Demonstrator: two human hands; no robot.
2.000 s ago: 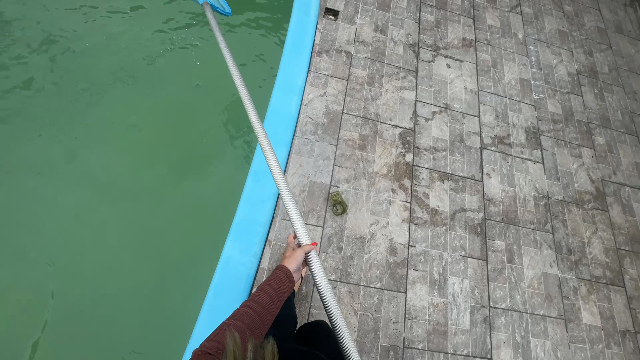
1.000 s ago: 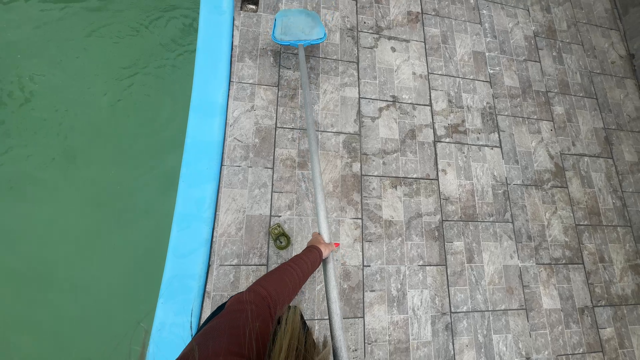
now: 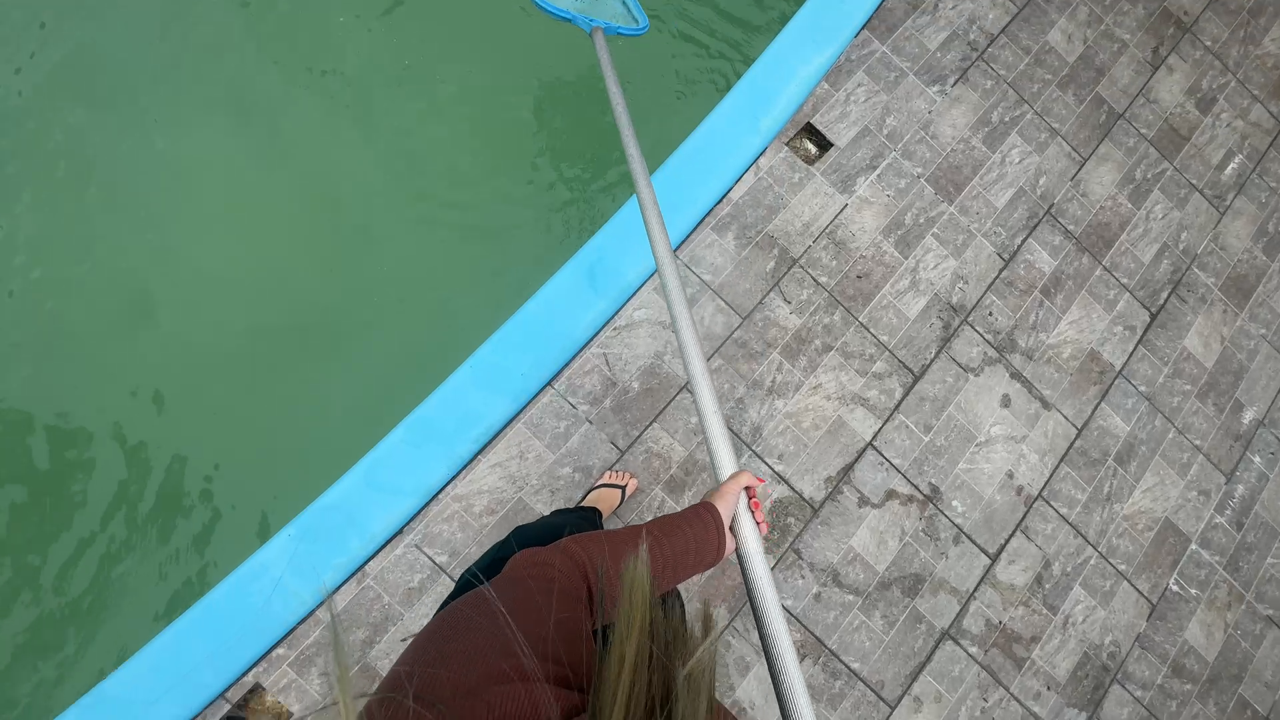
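Note:
My left hand (image 3: 738,507), with red nails and a maroon ribbed sleeve, is closed around a long grey ribbed pole (image 3: 675,300). The pole runs from the bottom edge up and left across the pool's blue rim. At its far end a blue-framed pool skimmer net (image 3: 600,14) is over the green water, cut off by the top edge; whether it touches the water is unclear. My right hand is out of view, and so is the pole's near end.
Green pool water (image 3: 250,230) lies left of the curved blue pool rim (image 3: 480,415). Grey paving tiles (image 3: 960,430) cover the right, with a small square hole (image 3: 809,143) beside the rim. A foot in a black flip-flop (image 3: 610,492) stands near the rim. Hair hangs low in view.
The net, over the paving a second ago, is now over the pool, with the pole crossing the rim. My left hand still grips the pole. The view has turned, and the small green object is out of sight.

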